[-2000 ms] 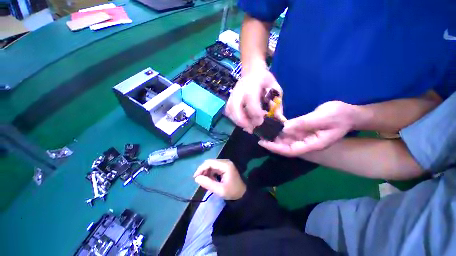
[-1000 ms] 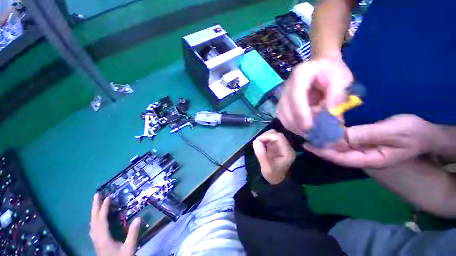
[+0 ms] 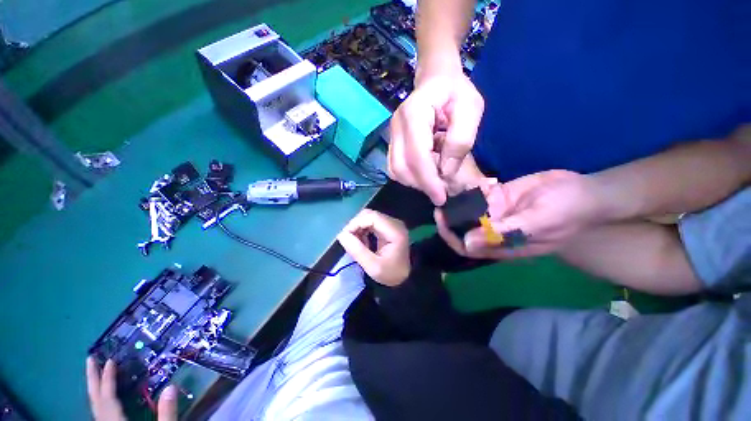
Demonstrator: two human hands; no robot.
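A black gun-shaped housing (image 3: 169, 316) lies open on the green bench, its grip towards me. My left hand (image 3: 123, 399) is at its lower left end, fingers apart, cut off by the frame's bottom edge; red wires show between thumb and fingers. My right hand (image 3: 380, 248) is curled above my lap, away from the housing; whether it holds something small is hidden. A person in blue holds a small black box part (image 3: 465, 209) with an orange tab (image 3: 492, 231) in two hands beyond my right hand.
An electric screwdriver (image 3: 298, 191) lies behind the housing, with its cord across the bench. Loose mechanism parts (image 3: 183, 200) lie left of it. A screw feeder (image 3: 276, 103), teal box (image 3: 352, 111) and parts tray (image 3: 362, 62) stand farther back. A grey-sleeved arm (image 3: 716, 242) is at right.
My left hand has come into view at the housing. The view has shifted. The other person's hands have turned the black part, so its orange tab now points to the lower right.
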